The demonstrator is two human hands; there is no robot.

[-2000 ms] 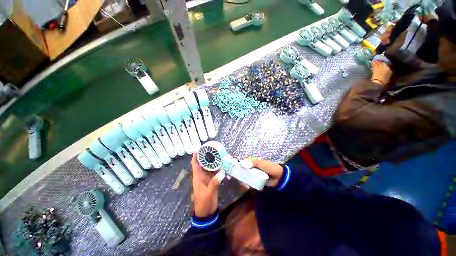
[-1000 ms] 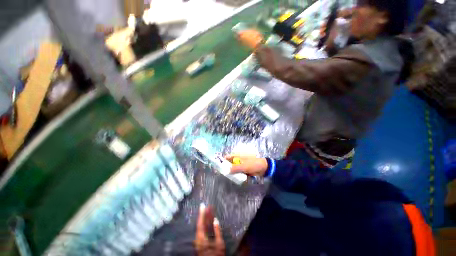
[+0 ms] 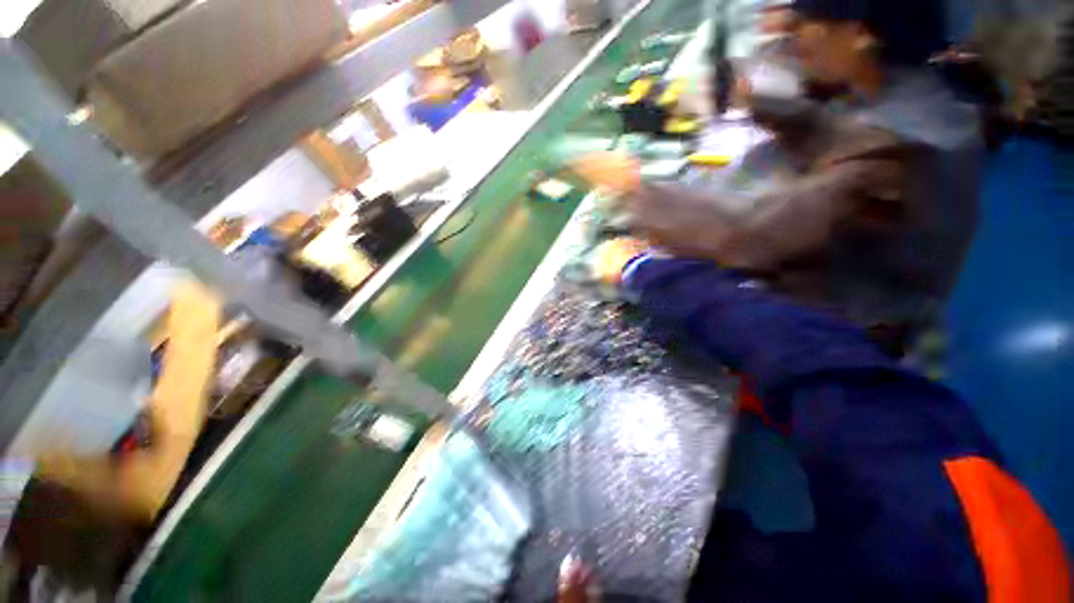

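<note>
My right hand (image 3: 615,258) is stretched far forward over the bench, small and blurred, at pale blue-green fan parts (image 3: 579,262); I cannot tell whether it holds one. My left hand (image 3: 575,582) shows only as fingertips at the bottom edge, the rest cut off. A blurred row of pale blue-green fans (image 3: 453,524) stands at the belt edge, lower centre. A heap of small turquoise parts (image 3: 532,415) lies beyond it, beside a heap of dark mixed parts (image 3: 595,339).
Bubble wrap (image 3: 642,471) covers the bench. The green conveyor belt (image 3: 283,507) runs along its left, carrying a fan (image 3: 383,430). A metal upright (image 3: 236,277) slants across the left. A person in brown sleeves (image 3: 754,224) sits at the right, one hand over the belt.
My view has swung right and tilted. My right hand has moved from near the heaps, where it was at a fan, to farther up the bench. My left hand is now mostly out of view.
</note>
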